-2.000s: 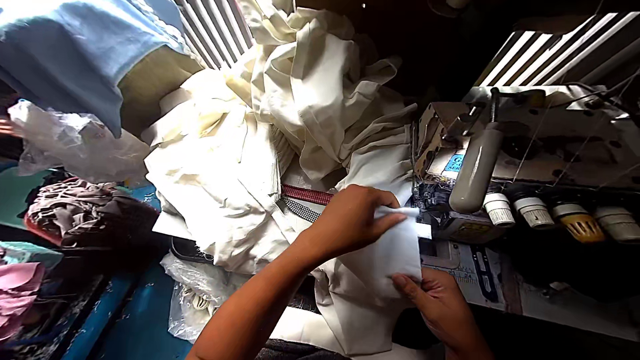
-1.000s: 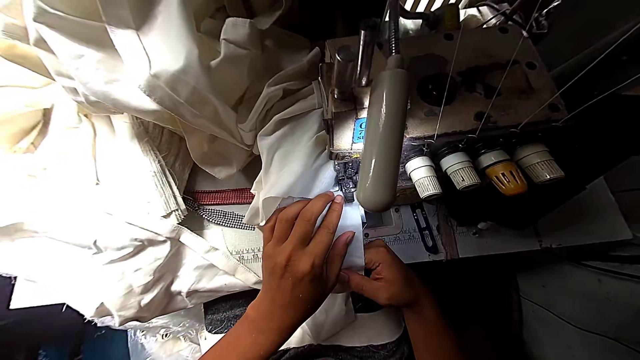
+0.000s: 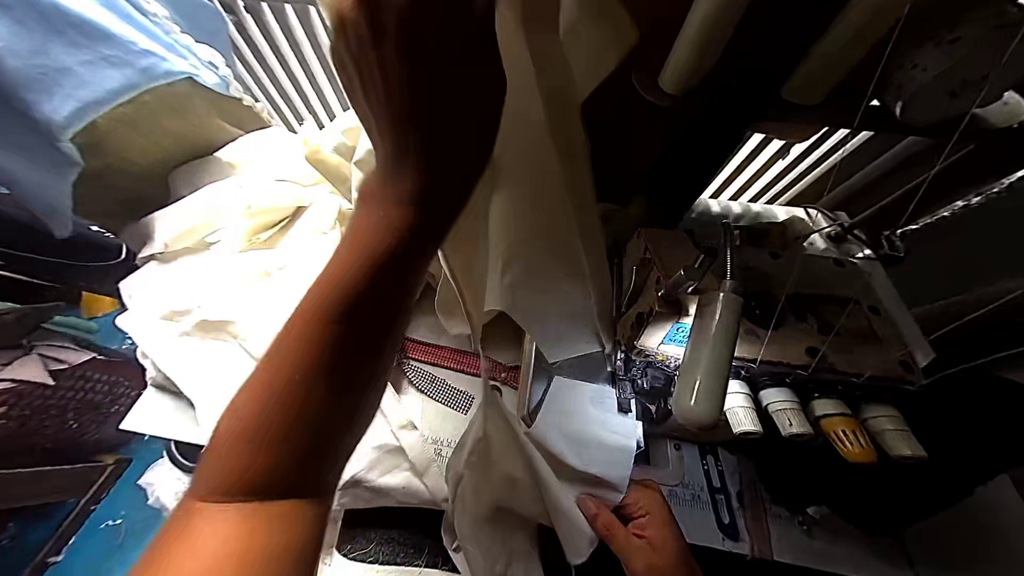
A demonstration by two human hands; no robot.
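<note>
My left hand point(image 3: 424, 72) is raised at the top centre, dark and blurred, beside a hanging length of cream fabric point(image 3: 544, 240); its fingers are hard to make out. Low down, my right hand point(image 3: 640, 528) pinches the lower edge of a white fabric piece point(image 3: 588, 436) between thumb and fingers. That piece lies at the presser foot area point(image 3: 640, 388) of an overlock sewing machine point(image 3: 800, 320). A grey lamp-like cylinder point(image 3: 708, 360) on a flexible neck stands in front of the machine.
Bright cream fabric point(image 3: 240, 296) is heaped at the left. Red checked tape point(image 3: 456, 358) and a black-and-white checked strip point(image 3: 436, 388) lie on the machine bed. Tension dials point(image 3: 842, 432) line the machine's front. Blue cloth point(image 3: 120, 72) hangs upper left, above a blue surface point(image 3: 120, 512).
My left hand has risen from the fabric near the presser foot to the top centre. Cream fabric now hangs upright beside it. My right hand remains at the white piece's lower edge. The view has shifted.
</note>
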